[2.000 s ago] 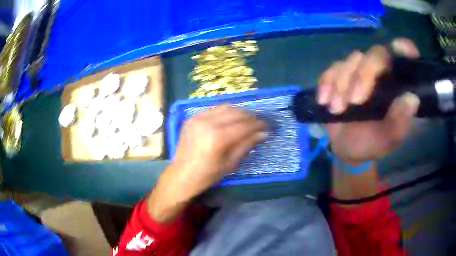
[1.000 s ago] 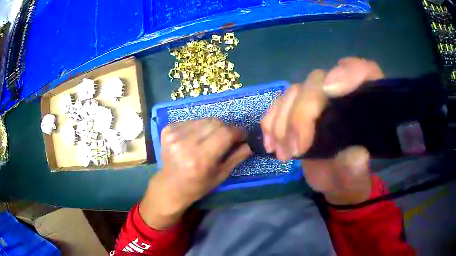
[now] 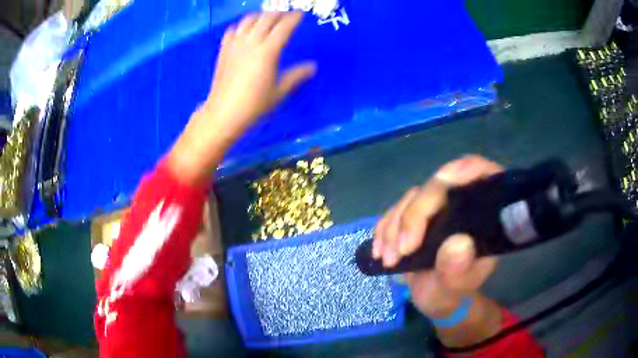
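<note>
My right hand [image 3: 437, 227] grips a thick black electric screwdriver [image 3: 483, 222] with a pale label. Its tip is over the right part of the blue screw tray [image 3: 239, 297], which is full of tiny silver screws [image 3: 315, 283]. My left hand [image 3: 252, 70] is stretched forward over the large blue sheet [image 3: 392, 63], fingers apart, just below a heap of white pieces [image 3: 308, 7] at the top edge. I see nothing held in it. A light blue band [image 3: 453, 314] is on my right wrist.
Brass pieces [image 3: 290, 199] lie behind the screw tray. The cardboard tray [image 3: 212, 234] with white pieces [image 3: 198, 278] is partly hidden by my left sleeve. Gold heaps and a black strip [image 3: 56, 140] are at the left. Rows of black and gold parts [image 3: 612, 98] are at the right edge.
My left hand has left the screw tray and the screwdriver tip and moved forward over the blue sheet. The view has shifted, showing more of the sheet. My right hand still holds the screwdriver.
</note>
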